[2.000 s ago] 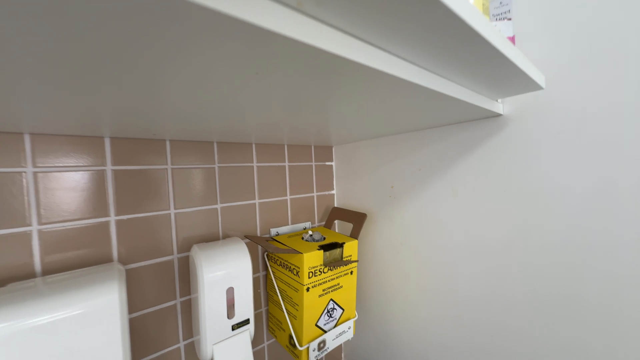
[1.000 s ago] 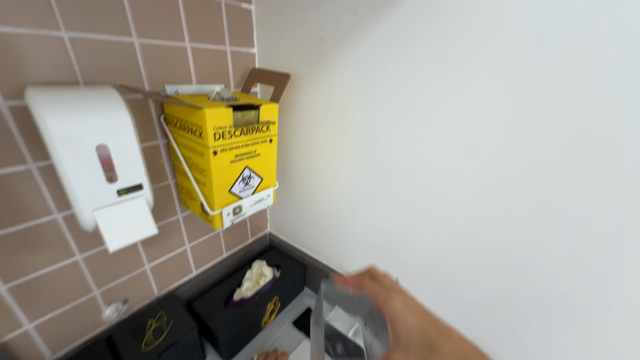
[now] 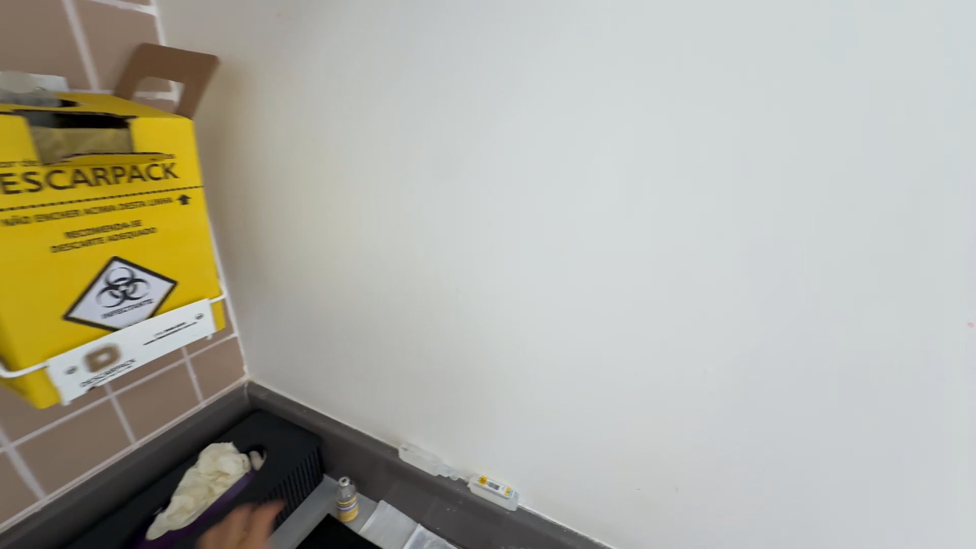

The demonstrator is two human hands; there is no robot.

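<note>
At the bottom edge, blurred fingers, which look like those of my left hand (image 3: 240,528), are beside a black ribbed box (image 3: 293,465) with cream-coloured gloves (image 3: 204,484) bulging from its opening. Whether they hold anything is hidden. My right hand is out of view. Right of the box stands a small glass vial (image 3: 347,502) with a yellowish label, on a grey surface. White packets (image 3: 390,526) and a flat black item (image 3: 333,535) lie close to the vial. Two small clear plastic pieces, one (image 3: 423,459) plain and one (image 3: 493,490) with a yellow-marked label, rest along the ledge.
A yellow cardboard Descarpack sharps box (image 3: 107,229) hangs in a white wire holder (image 3: 137,347) on the tiled wall at left. Its brown cardboard flap (image 3: 171,65) stands up. A dark raised edge (image 3: 366,451) runs along the foot of the white wall (image 3: 572,267).
The right hand and the clear container in it have left the view. The view has swung right and nearer the corner. The vial and the pieces on the ledge now show.
</note>
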